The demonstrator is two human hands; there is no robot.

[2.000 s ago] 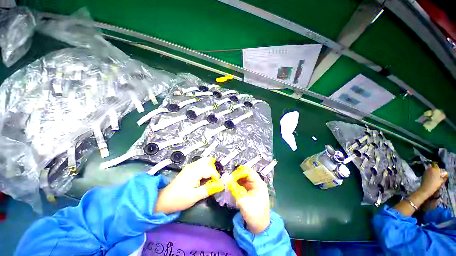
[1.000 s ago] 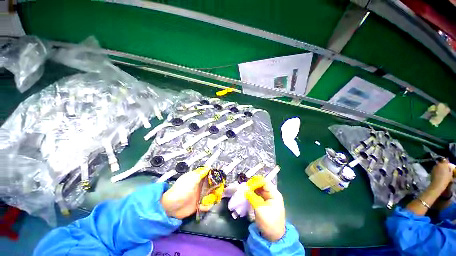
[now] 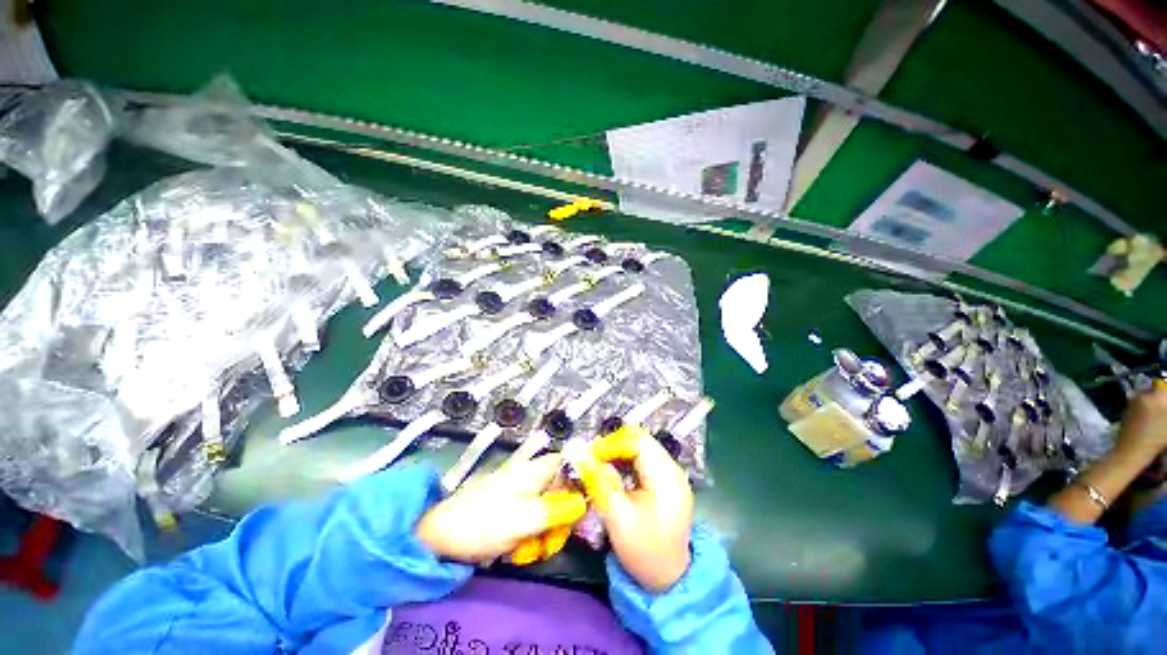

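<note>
A grey crinkled sheet lies in front of me with slanting rows of round black modules on pale flat flex strips. My left hand, with yellow-orange finger cots, is at the sheet's near edge. My right hand, also in finger cots, meets it fingertip to fingertip. A soft pale wipe shows between the hands, pinched by my right hand. My left fingers are closed on a small part, probably a module, mostly hidden by the fingers.
A clear crinkled plastic heap covers more strips at left. A white piece and bottles in a tan box stand right of the sheet. Another module sheet and a person's blue sleeve are at right. Yellow finger cots lie near the rail.
The hands were together, then apart with a black module showing in my left hand and the wipe in my right. Now they are together again and the module is hidden.
</note>
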